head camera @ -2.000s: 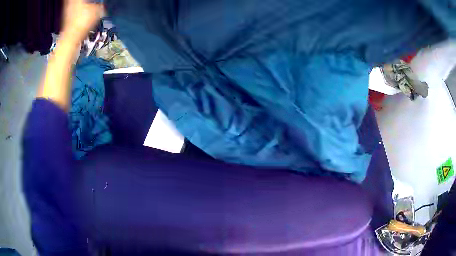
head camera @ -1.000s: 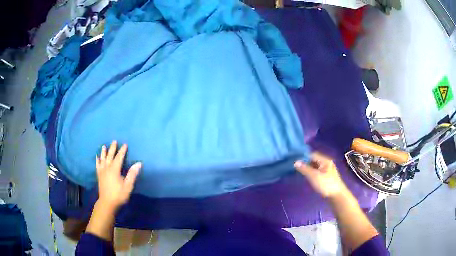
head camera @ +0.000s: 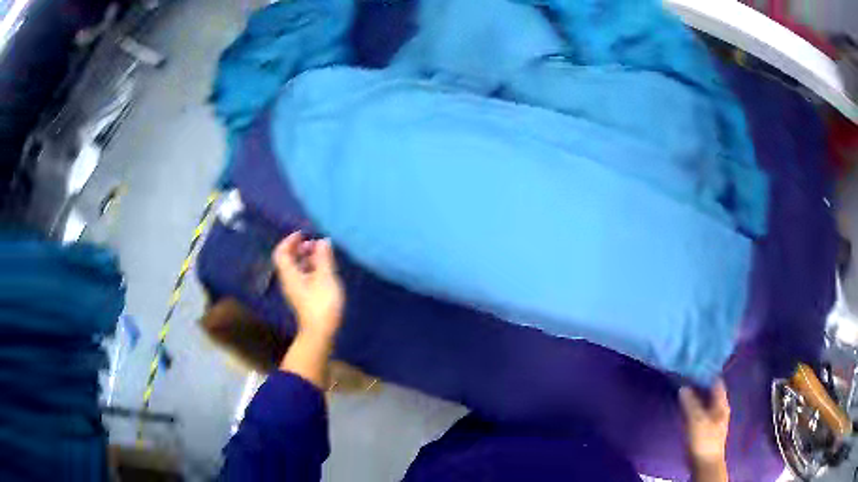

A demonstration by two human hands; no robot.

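The teal-blue garment (head camera: 508, 198) lies spread over the dark navy-purple pressing table (head camera: 527, 367), its smooth panel nearest me and crumpled folds at the back. My left hand (head camera: 312, 290) is beside the panel's left edge, palm partly up, fingers loosely curled and apart, with no cloth visible in it. My right hand (head camera: 706, 424), blurred, is at the panel's lower right corner, where the cloth comes to a point at the fingertips. The steam iron (head camera: 814, 414), with its orange-brown handle, is at the right end, partly cut off.
A crumpled teal heap (head camera: 273, 66) is at the table's far left. Darker teal folds (head camera: 56, 348) hang at the left picture edge. Yellow-black floor tape (head camera: 179, 282) runs left of the table. A brown object (head camera: 240, 331) is below the table's left edge. A white curved edge (head camera: 771, 38) crosses the top right.
The teal garment, held up two seconds ago, was then laid on the table. Since then, the view has turned left and the near hem has moved back, baring more table; my left hand has come off the cloth.
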